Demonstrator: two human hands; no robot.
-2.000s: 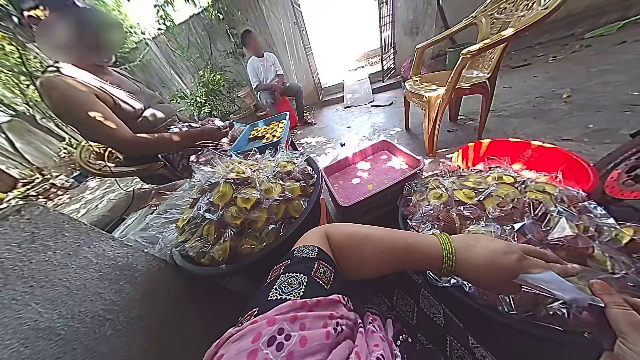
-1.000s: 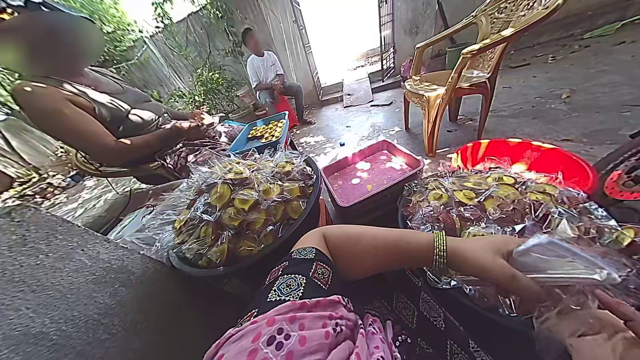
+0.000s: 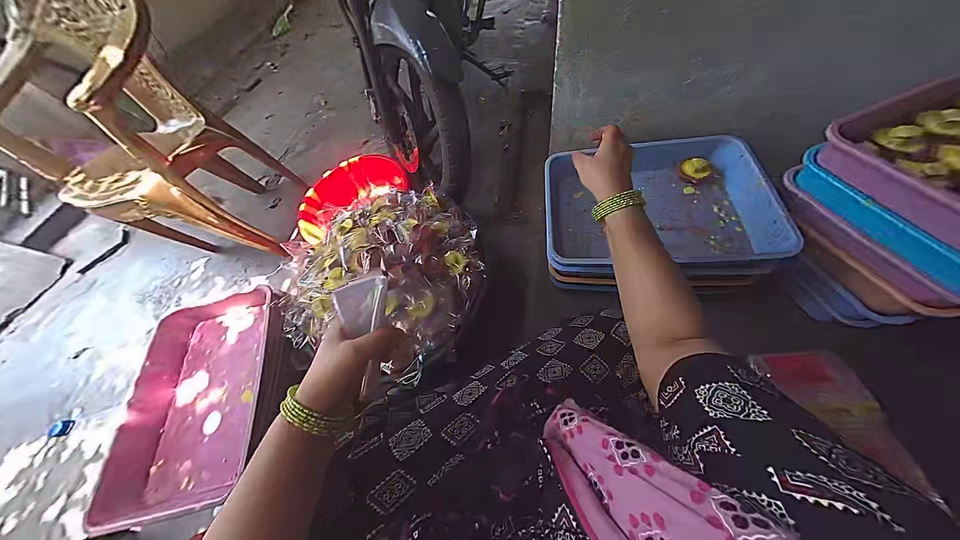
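Observation:
My left hand (image 3: 354,358) grips a folded clear plastic bag or small stack of bags (image 3: 361,301) in front of a heap of plastic-wrapped yellow-topped pieces (image 3: 420,244). My right hand (image 3: 606,161) is over the far left corner of a blue plastic tray (image 3: 776,244), fingers curled; whether anything is between them is hidden. One yellow-topped round piece (image 3: 695,169) and yellow crumbs lie in that tray, which rests on other trays. Both wrists wear green bangles.
Stacked purple and blue trays (image 3: 885,225), the top one holding yellow pieces (image 3: 934,135), stand at right. A pink tray (image 3: 202,405) lies at left, a red tub (image 3: 352,184) behind the heap. Beyond are a plastic chair (image 3: 135,187), a motorcycle wheel (image 3: 442,127) and a wall (image 3: 750,67).
The view has swung far to the right. My hands, earlier close together over the right-hand heap, are now apart: the left by the heap with clear plastic, the right at the blue tray.

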